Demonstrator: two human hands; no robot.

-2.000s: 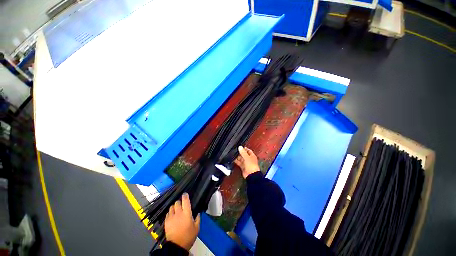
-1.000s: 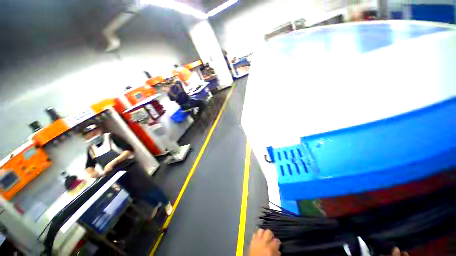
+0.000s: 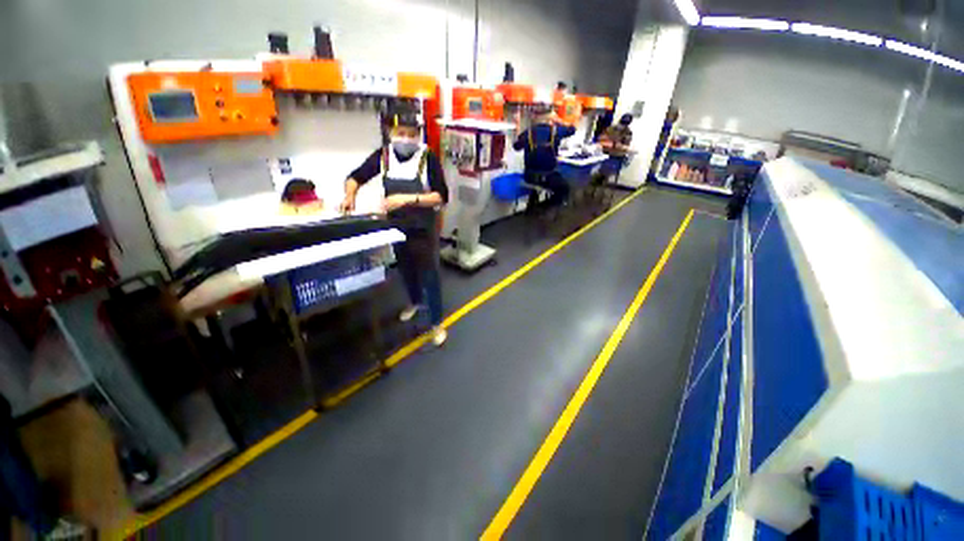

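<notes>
Neither of my hands is in view. The white and blue machine [image 3: 788, 359] lies nearest on the right, its long side running away from me. Part of its blue slotted tray [image 3: 883, 507] shows at the lower right corner. The strip bundle that lay on the machine is out of the picture. Other long black strips [image 3: 285, 241] lie on a white-topped table [image 3: 317, 252] at the left.
A person in an apron and mask [image 3: 407, 201] stands behind the left table. Another person [image 3: 541, 159] sits farther back. Orange-topped machines [image 3: 196, 104] line the left wall. A grey floor aisle with yellow lines [image 3: 592, 370] runs between them and the blue machine.
The view has swung up and left, from the machine mouth to the aisle. My hands and the black bundle under them have left the picture.
</notes>
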